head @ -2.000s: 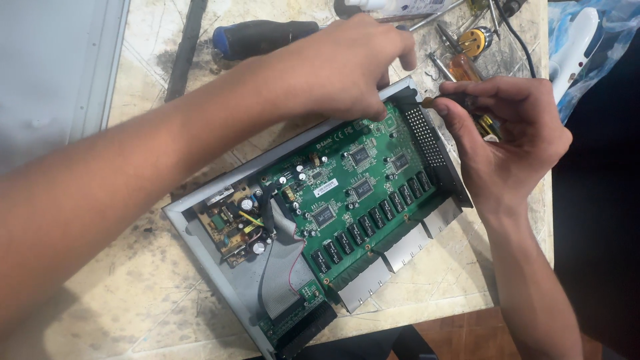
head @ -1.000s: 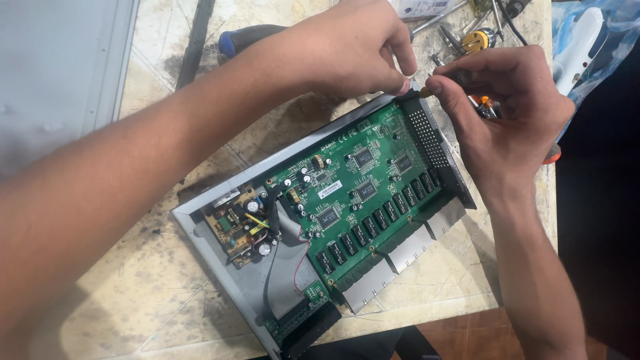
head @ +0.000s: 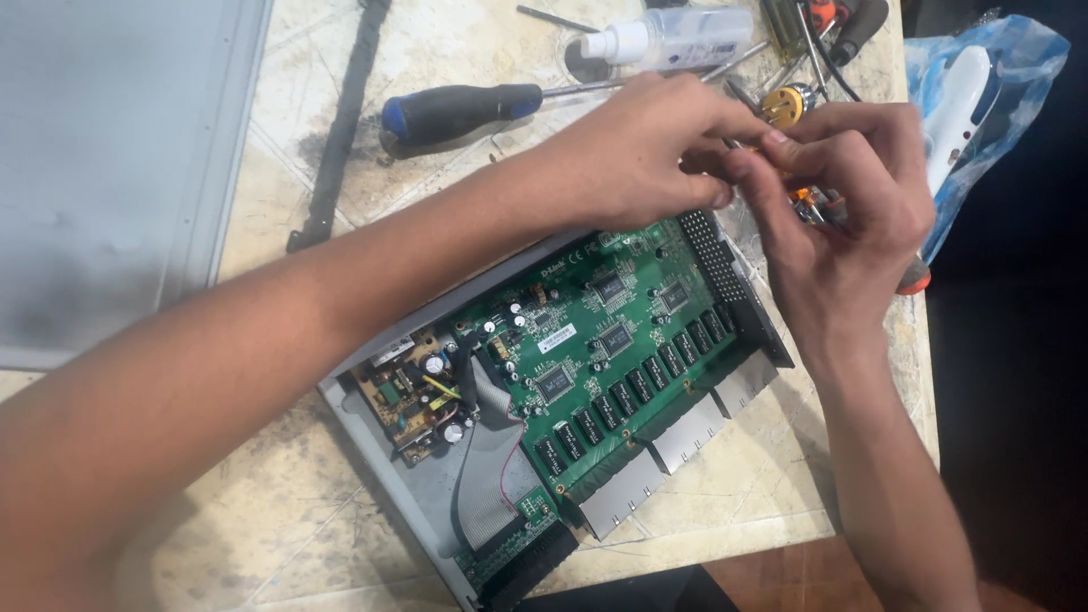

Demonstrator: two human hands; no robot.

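Observation:
An uncovered D-Link network switch lies tilted on the table, its green circuit board (head: pixel 586 340) facing up. At its left end are a small power supply board (head: pixel 416 395) and a grey ribbon cable (head: pixel 484 476); metal port housings (head: pixel 684 438) line the lower edge. My left hand (head: pixel 663 153) is above the switch's upper right corner, its fingertips meeting those of my right hand (head: pixel 837 183) over the perforated side panel (head: pixel 718 263). A small, slim thing shows between the fingertips; my fingers hide most of it, so which hand grips it is unclear.
A black and blue screwdriver (head: pixel 463 113) lies behind my left forearm, near a clear spray bottle (head: pixel 680 38). Several tools and a yellow round part (head: pixel 786 104) are at the back right. A grey metal panel (head: pixel 110 170) covers the far left; a white device (head: pixel 956 119) rests on blue plastic.
Both hands have come away from the switch's upper right corner, and their fingertips now meet just above it. The view has shifted somewhat, showing more of the screwdriver and bottle.

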